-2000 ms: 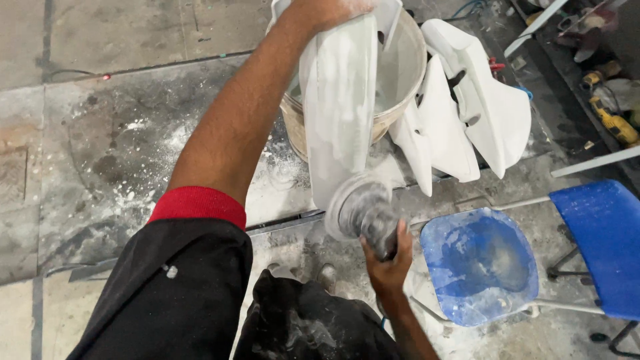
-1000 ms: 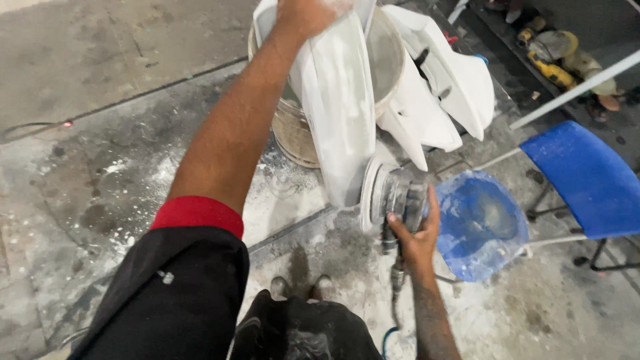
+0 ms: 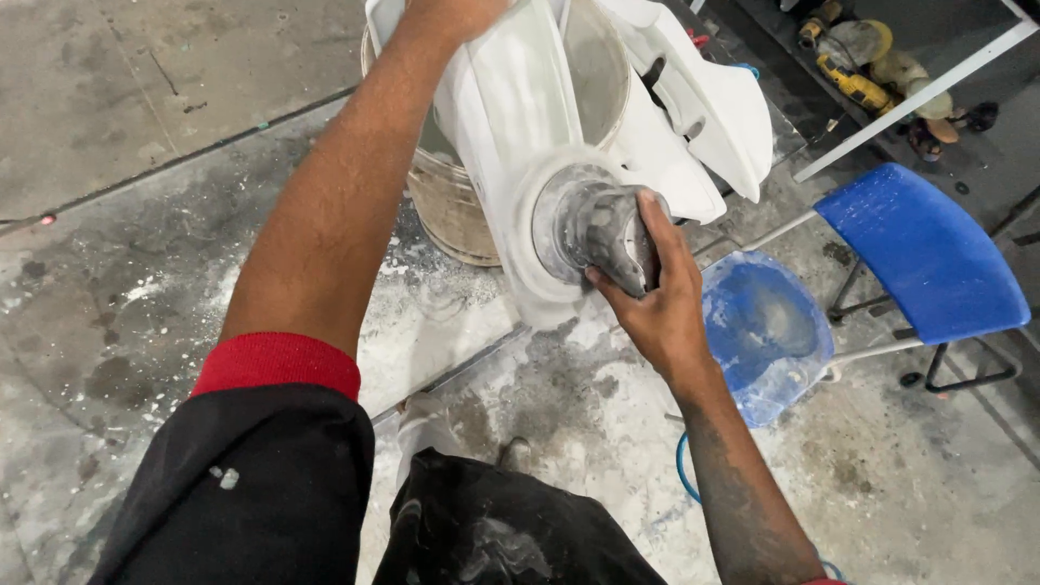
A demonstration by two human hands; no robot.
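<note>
A long white molded panel (image 3: 520, 97) slants across a large dusty bucket (image 3: 455, 207). At the top edge of the view, my left hand (image 3: 463, 15) rests on the panel's upper part; its fingers are cut off by the frame, so its hold cannot be told. My right hand (image 3: 662, 296) grips a grey orbital sander (image 3: 609, 231) by its body. The sander's round pad lies against the lower part of the panel. More white molded parts (image 3: 723, 106) lean to the right of the bucket.
A blue chair has a dust-covered seat (image 3: 764, 325) and a blue backrest (image 3: 926, 252) at the right. A blue hose (image 3: 686, 467) runs beside my right forearm. Yellow power tools (image 3: 857, 85) lie at the upper right. White dust covers the floor (image 3: 268, 203) around my feet.
My right hand, with the sander, has moved from the panel's lower right edge, where it was a second ago, onto the panel's lower face. My left hand remains at the panel's top.
</note>
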